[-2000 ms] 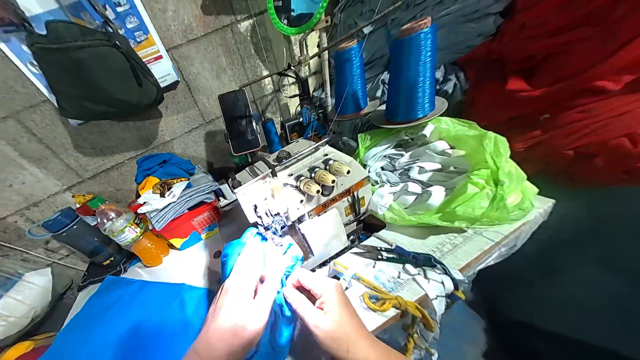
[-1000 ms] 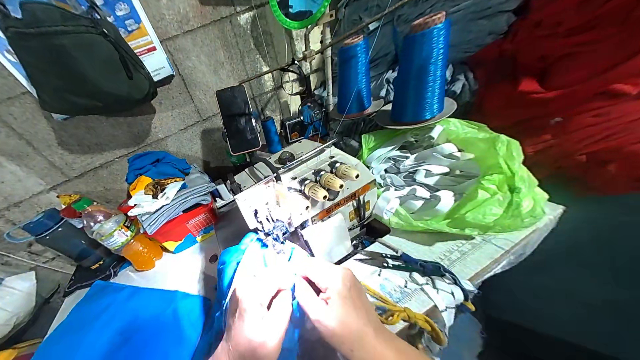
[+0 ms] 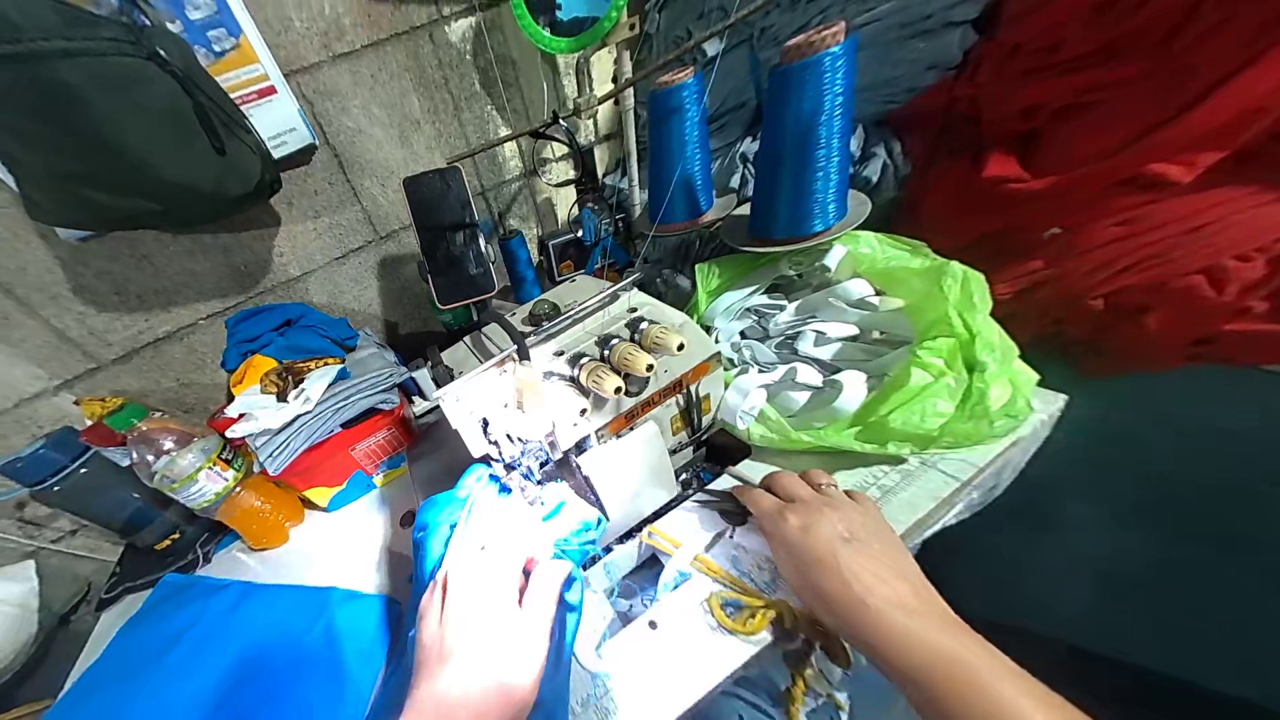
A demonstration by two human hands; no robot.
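An overlock sewing machine stands at the middle, its head brightly lit. Blue fabric lies bunched at its needle area. My left hand rests on this fabric and holds it, fingers toward the presser foot. To the right, my right hand is on the table, palm down, over a dark-handled tool that looks like scissors or thread snips; its fingers hide most of it, so the grip is unclear. A yellow cord lies below that hand. Flat blue fabric covers the table's left front.
A green plastic bag of white elastic strips stands at the back right, below two blue thread cones. On the left are a bottle of orange drink, a dark tumbler and folded cloths on a red container. A phone stands behind.
My right hand has left the blue fabric, where it was beside my left hand, and moved right to the dark tool on the table. My left hand stays on the fabric.
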